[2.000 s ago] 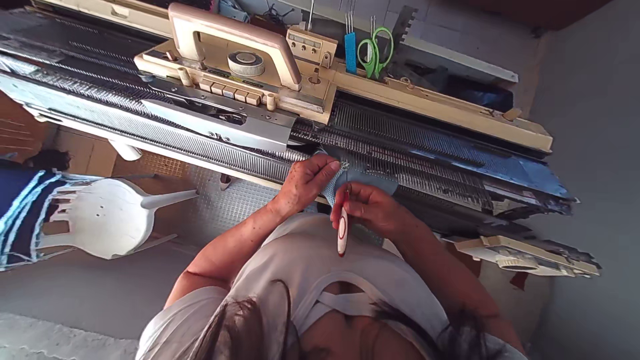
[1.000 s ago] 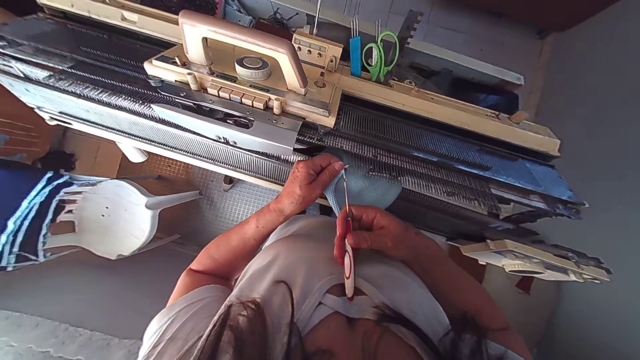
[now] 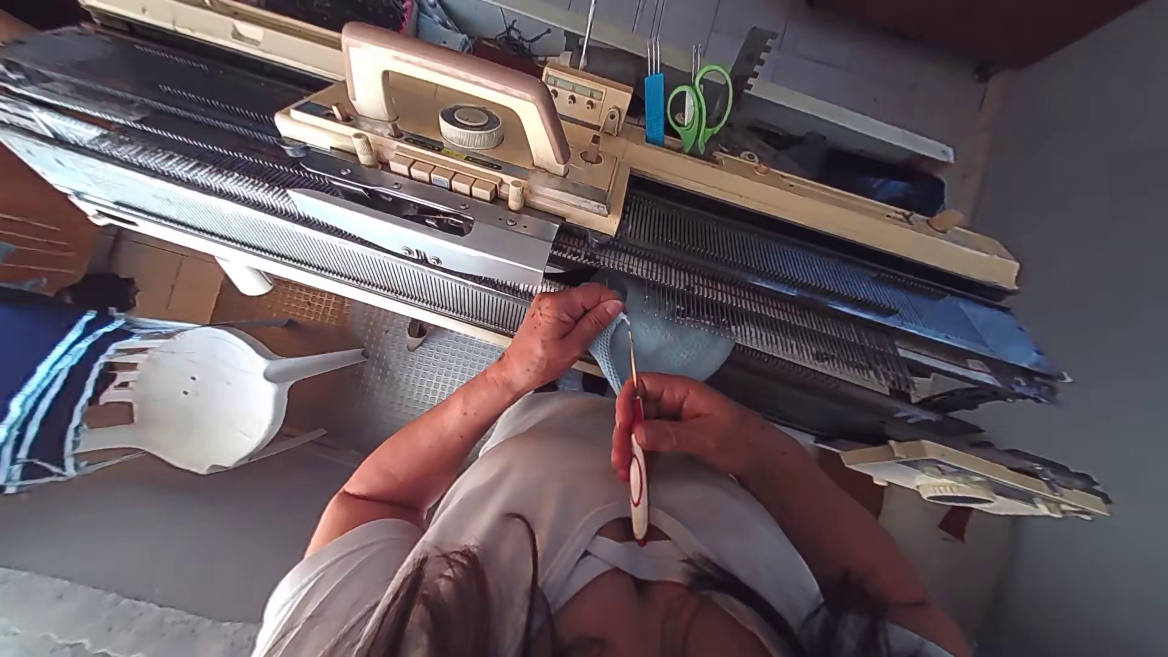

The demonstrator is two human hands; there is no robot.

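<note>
My left hand (image 3: 563, 333) pinches the upper left edge of a light blue knitted fabric (image 3: 675, 338), which hangs at the needle bed (image 3: 766, 274) of a knitting machine. In my right hand (image 3: 680, 424) is a slim hooked tool (image 3: 638, 484), perhaps a crochet hook or latch tool, with a white and red handle. Its metal shaft points up, and the tip is at the fabric edge beside my left fingertips. The carriage (image 3: 456, 137) with its large handle stands on the bed, up and left of my hands.
Green-handled scissors (image 3: 700, 114) and a blue-handled transfer tool (image 3: 654, 108) stand upright behind the bed. A second carriage (image 3: 976, 484) hangs at the right. A white plastic chair (image 3: 210, 397) stands at the lower left, with a striped blue cloth (image 3: 41, 392) over its back.
Two seconds ago the tool's shaft was hidden by my right hand; now it reaches up to the fabric edge. My right hand has moved down from the fabric, while my left hand keeps its pinch there.
</note>
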